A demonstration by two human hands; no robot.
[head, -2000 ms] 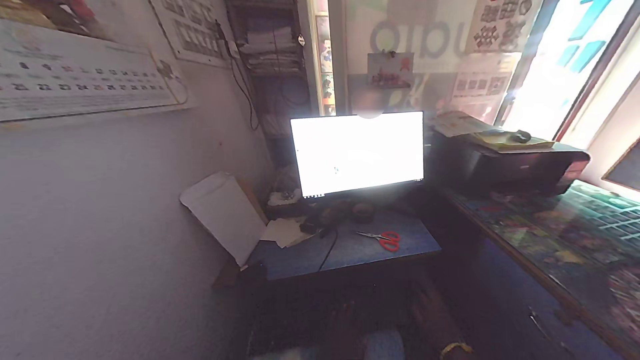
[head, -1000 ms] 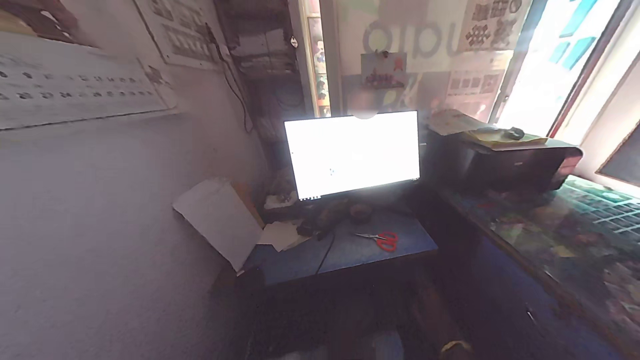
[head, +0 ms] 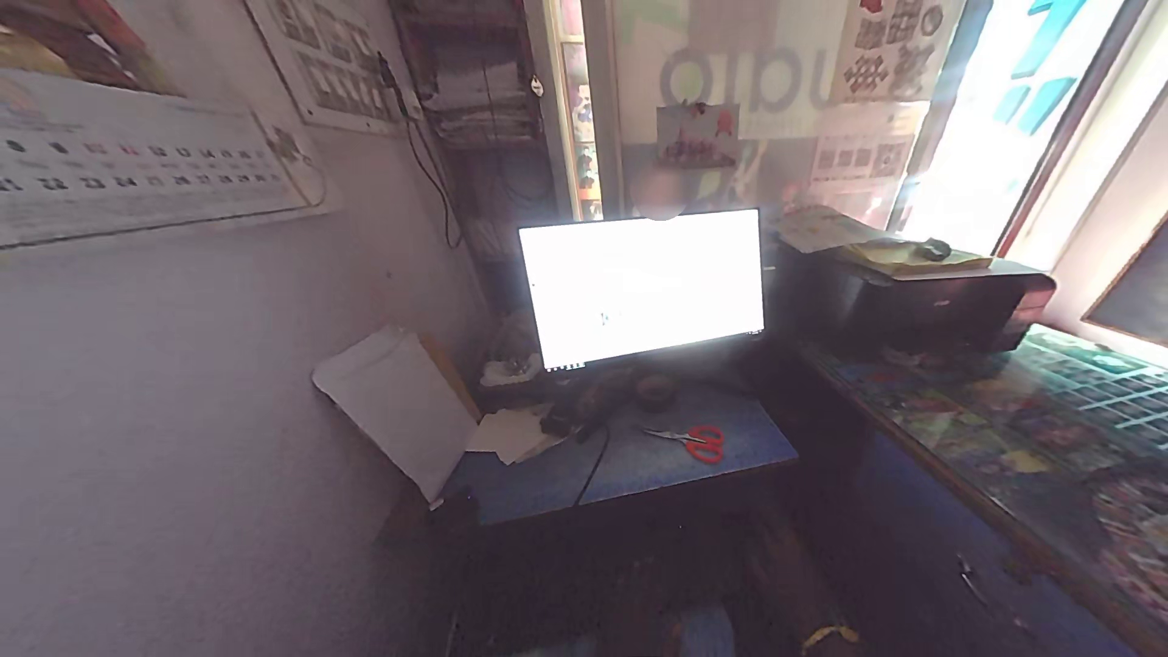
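My right hand (head: 780, 538) is a dim, blurred shape below the front edge of the blue desk, with a yellow band (head: 830, 634) at the wrist; its fingers and anything under them are lost in shadow. My left hand cannot be made out in the dark area at the bottom. Above, on the blue desktop (head: 639, 474), lie scissors with red handles (head: 704, 444), their blades pointing left. A lit monitor (head: 643, 287) stands behind them. Loose papers (head: 516, 433) and a dark cable (head: 595, 467) lie left of the scissors.
A white sheet or folder (head: 397, 411) leans against the left wall. On the right, a black printer (head: 922, 306) carrying papers stands on a patterned counter (head: 967, 411). A shelf with stacked papers (head: 474, 91) is behind. A calendar (head: 137, 155) hangs at the left.
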